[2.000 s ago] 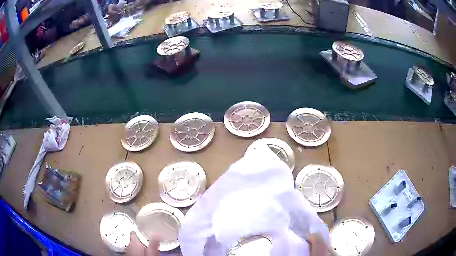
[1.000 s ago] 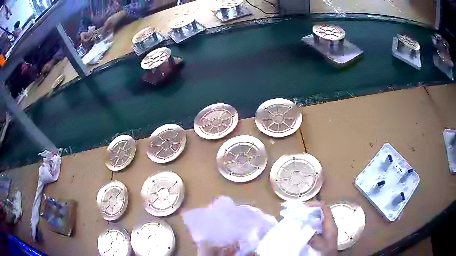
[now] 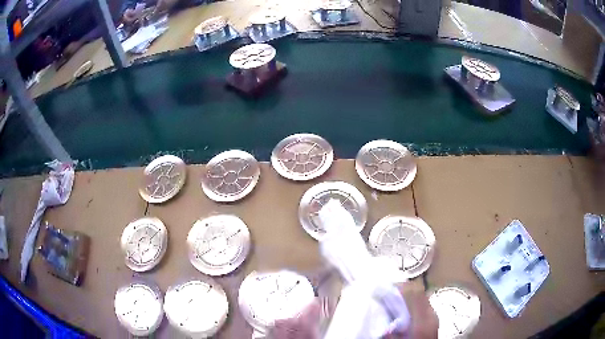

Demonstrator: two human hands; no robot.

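Pale round ribbed discs lie in rows on the tan bench; one at mid-bench (image 3: 219,244) shows its spokes. My left hand (image 3: 295,324), blurred and cut off by the lower edge, grips the lower right rim of a disc (image 3: 273,296) in the nearest row. My right hand (image 3: 419,310) is shut on a bunched white cloth (image 3: 361,281). The cloth reaches up and left, over part of a disc (image 3: 315,213), and is overexposed. Whether it touches that disc cannot be told. Another disc (image 3: 458,311) lies right of my right hand.
A dark green conveyor (image 3: 371,93) crosses behind the bench, carrying discs on pegged plates. A white pegged plate (image 3: 511,270) lies at right. A brownish pegged plate (image 3: 63,253) and crumpled white cloth (image 3: 50,198) lie at left. A blue crate edge (image 3: 30,311) shows lower left.
The broad white sheet is now bunched and stretched upward from my right hand. A disc now shows at my left hand in the nearest row. The view has shifted.
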